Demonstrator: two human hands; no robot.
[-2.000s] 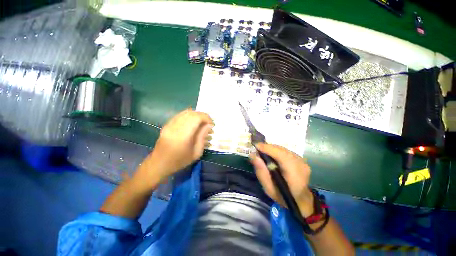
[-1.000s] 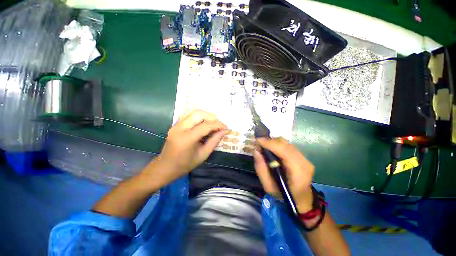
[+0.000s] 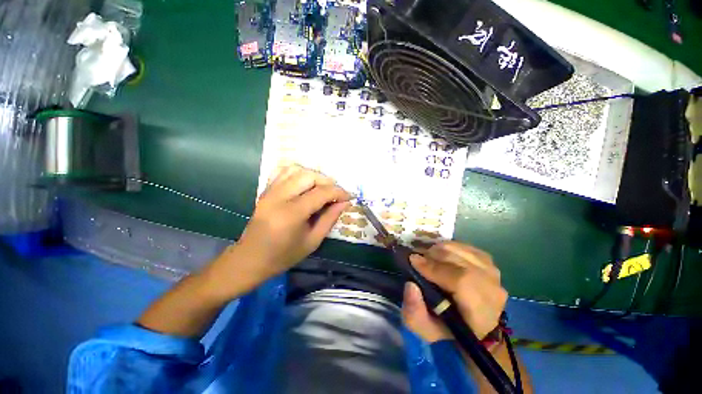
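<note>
My right hand (image 3: 462, 288) is shut on the black soldering iron (image 3: 431, 296), its pale tip pointing up and left. My left hand (image 3: 296, 215) pinches the thin solder wire (image 3: 196, 200), which runs from the spool (image 3: 68, 148) at left. Fingertips and iron tip meet near a tiny bluish part (image 3: 359, 198) on the white component sheet (image 3: 312, 150); whether they touch it I cannot tell. Rows of dark small round components (image 3: 413, 141) lie across the sheet. Tan-gold ones (image 3: 394, 218) lie at its near edge.
Blue-black circuit board modules (image 3: 294, 35) stand at the sheet's far edge. A black fan (image 3: 435, 85) is beside them. A tray of loose parts (image 3: 616, 169) and the soldering station (image 3: 654, 165) are right. Crumpled white tissue (image 3: 100, 58) and clear plastic trays (image 3: 23, 69) are left.
The iron tip has moved down and left, from the middle of the sheet to my left fingertips. The view has shifted slightly. My left hand keeps its pinch.
</note>
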